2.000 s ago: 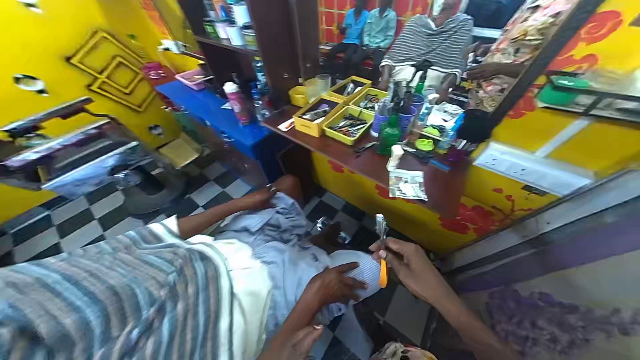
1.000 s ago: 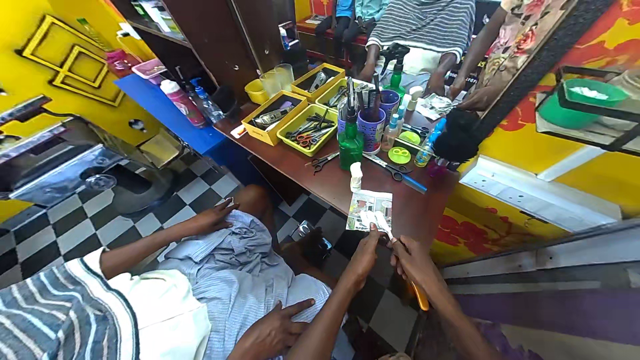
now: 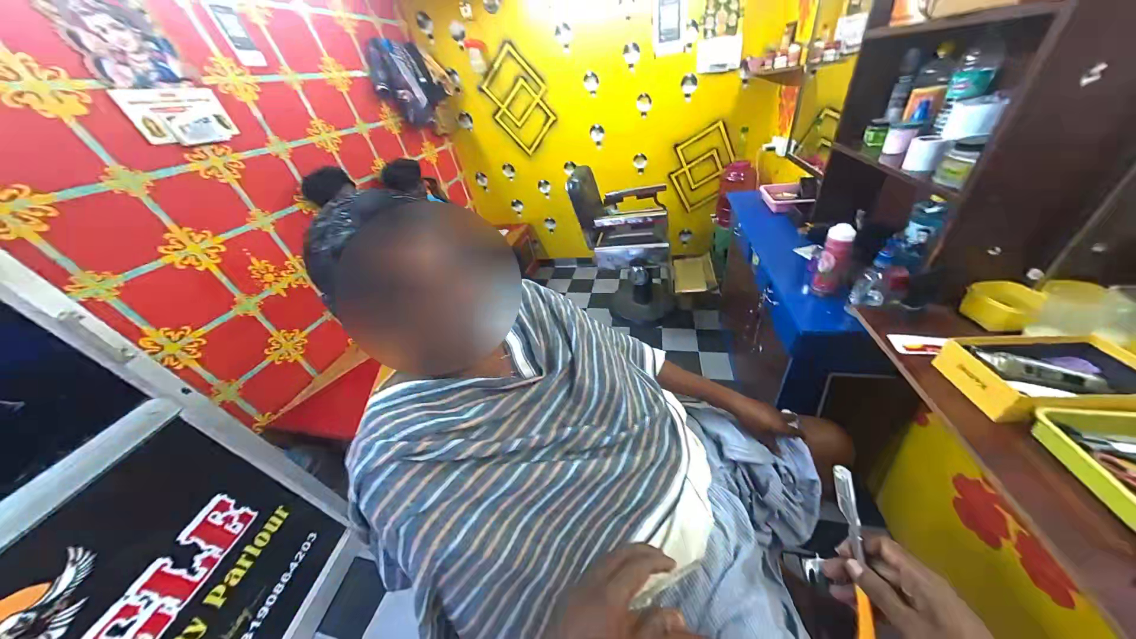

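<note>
My right hand (image 3: 905, 586), at the lower right, holds a straight razor (image 3: 848, 506) with its metal part upward and an orange handle below. My left hand (image 3: 621, 595) is blurred at the bottom centre, fingers curled, in front of the striped cloth. Something small and pale shows at its fingers; whether it is gripped I cannot tell. A seated person (image 3: 532, 444) with a grey striped cloth (image 3: 506, 470) over chest and shoulders leans back before me. A white cloth (image 3: 697, 497) shows under its edge. The person's far hand (image 3: 781, 422) rests on the leg.
A brown counter (image 3: 1003, 470) at the right carries a yellow tray (image 3: 994, 377) with a hair clipper (image 3: 1043, 368) and a yellow-green tray (image 3: 1078, 453) of tools. Bottles stand on the blue counter (image 3: 781, 266). A barber's chair (image 3: 635, 240) stands behind; a dark signboard (image 3: 204, 541) is at lower left.
The view has swung left, to the seated person's upper body. My hands, together over the paper on the counter one second ago, are now apart, with the razor raised in the right one.
</note>
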